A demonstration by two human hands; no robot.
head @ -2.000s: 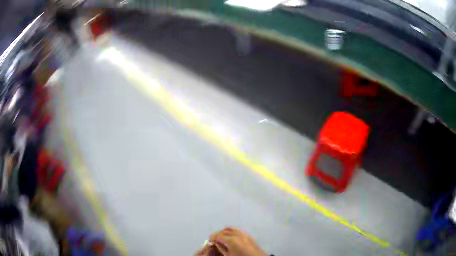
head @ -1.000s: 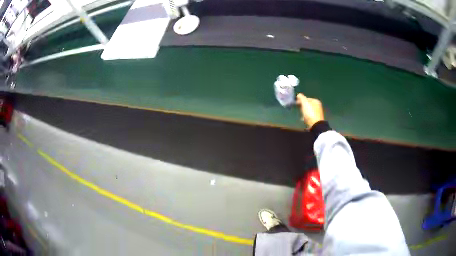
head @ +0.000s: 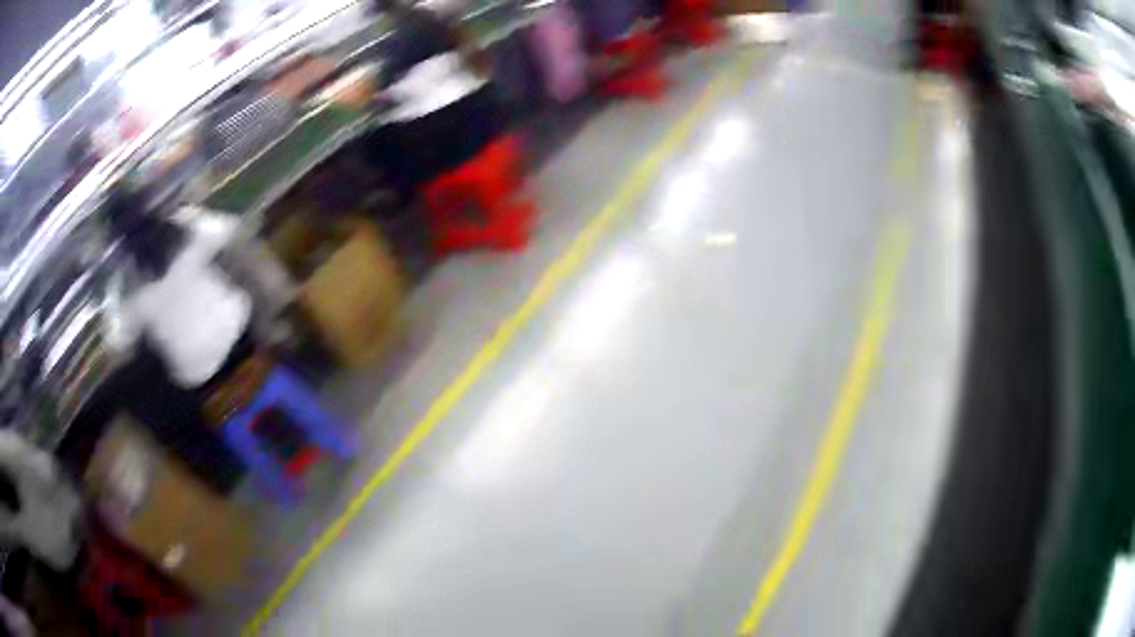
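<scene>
Neither my left hand nor my right hand is in the picture. The view is blurred. Nearest in front of me lies the grey floor of an aisle between two yellow lines. The green bench runs along the right edge of the picture, with a dark strip beside it. The small clear bottle does not show.
On the left, people in white tops sit at a long bench. A blue stool, red stools and brown cartons stand beside the left yellow line. More red stools and people show blurred farther up the aisle.
The view has swung from the green bench to the aisle and the workers on the left. My hand at the small clear bottle and my sleeve have left the picture.
</scene>
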